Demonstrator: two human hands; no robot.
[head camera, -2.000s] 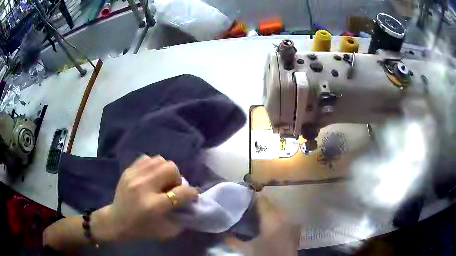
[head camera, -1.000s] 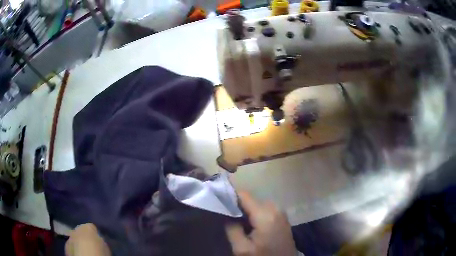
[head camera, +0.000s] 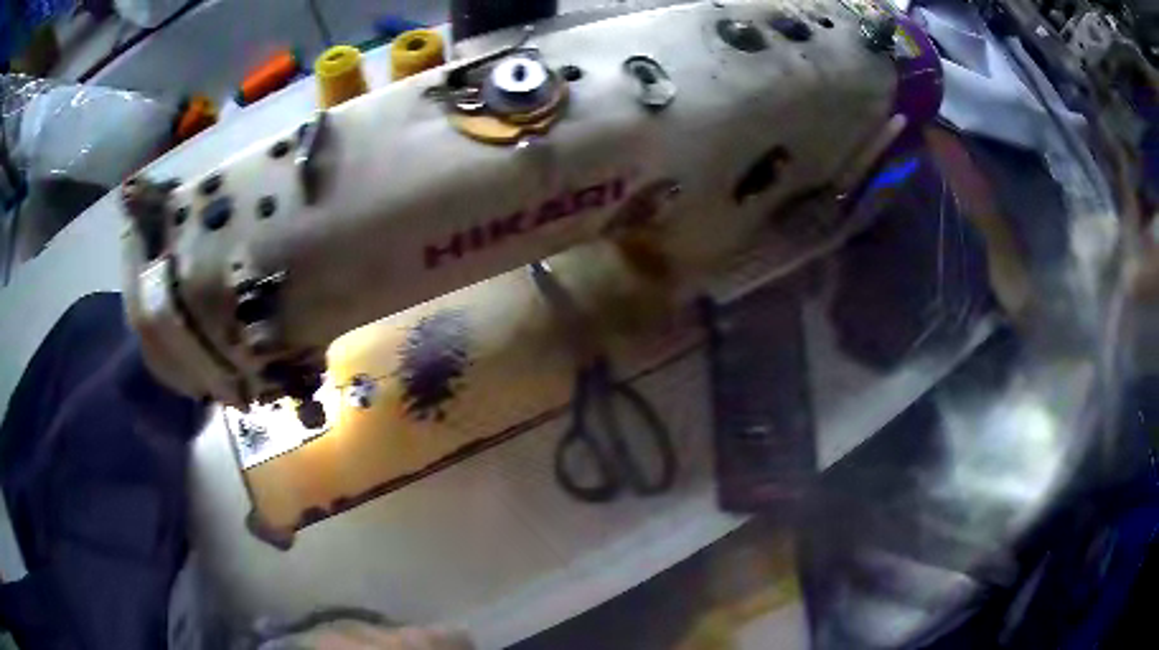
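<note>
Dark cloth (head camera: 95, 470) lies at the left edge, left of the machine needle area, partly cut off. At the bottom edge, a blurred sliver of a hand (head camera: 369, 636) shows, probably my right hand; its fingers and anything in it are hidden. My left hand is not in view. The white sewing machine (head camera: 508, 191) with pink "HIKARI" lettering fills the upper middle. Its lit needle area (head camera: 305, 409) has no cloth under it. The tan, stained bed (head camera: 496, 387) runs below the head.
Black-handled scissors (head camera: 613, 438) lie across the machine bed's front edge. A dark flat rectangle (head camera: 763, 406) lies right of them. Yellow thread cones (head camera: 341, 76) and an orange spool (head camera: 267, 76) stand behind the machine. Glare blurs the right side.
The view has swung right, so the machine and cloth sit further left in the picture. The white lining and the left hand have left view; the other hand is mostly cut off.
</note>
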